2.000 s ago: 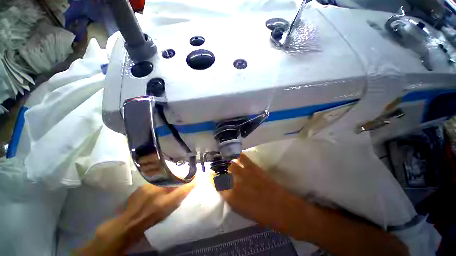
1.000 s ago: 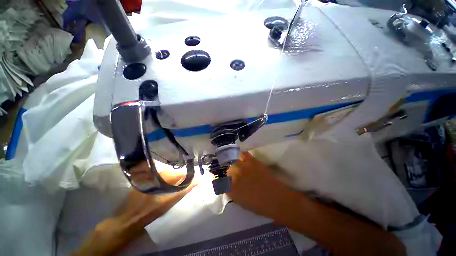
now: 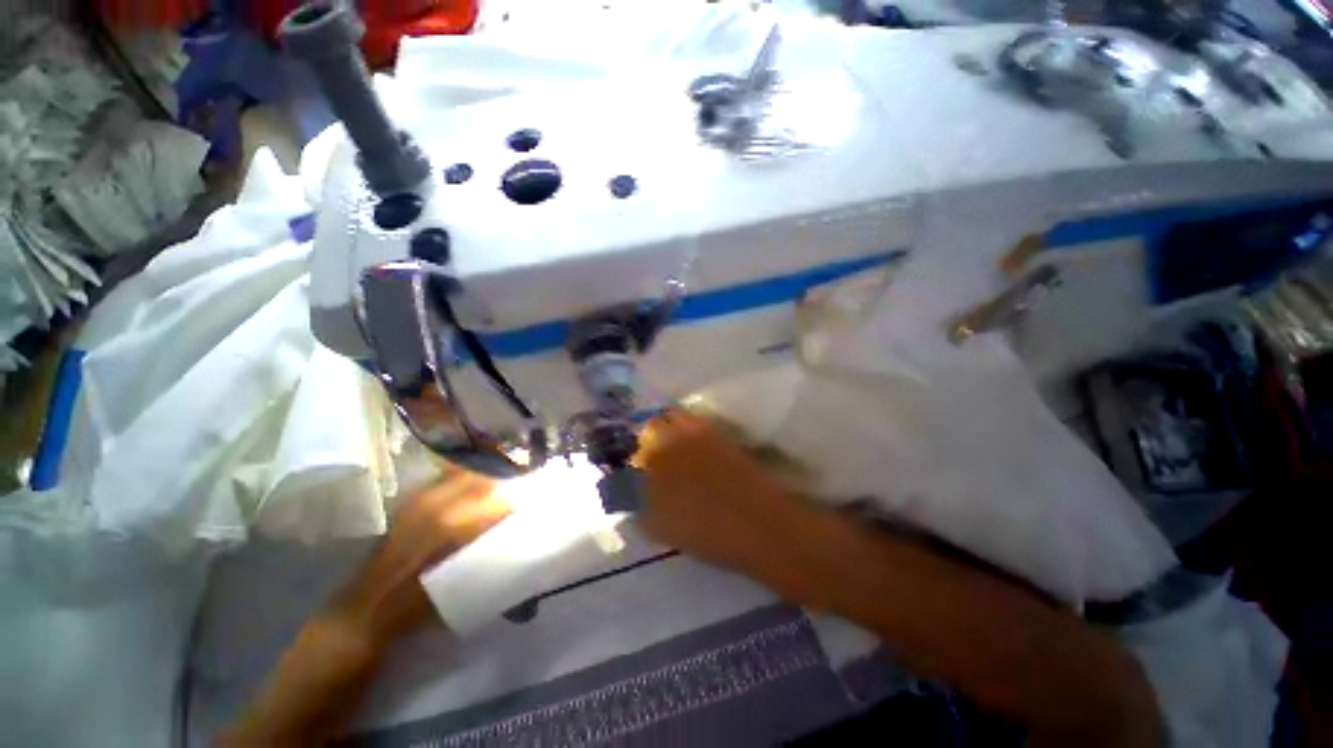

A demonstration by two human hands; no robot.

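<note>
A small white cut piece [image 3: 512, 563] lies at the needle area under the bright light and hangs toward me. My left hand [image 3: 446, 512] is left of it, blurred, partly behind the shiny take-up lever guard [image 3: 412, 365]. My right hand [image 3: 695, 475] is just right of the dark round knob [image 3: 620, 490], at the edge of the white garment panel [image 3: 936, 453]. The fingertips of both hands are hidden by the machine parts and glare, so their grip does not show. The presser foot and needle cannot be made out.
The white machine head [image 3: 614, 249] with a blue stripe spans the view. Rumpled white sewn work [image 3: 219, 380] lies left of and behind it. A ruler strip [image 3: 658, 680] runs along the front edge. Cloth bundles [image 3: 117, 176] stand at upper left; a dark parts tray [image 3: 1170, 424] is at right.
The view has shifted, with the machine head appearing turned and more of its right side showing. A dark slit in the bed now shows beside the small piece. Both hands stay near the needle.
</note>
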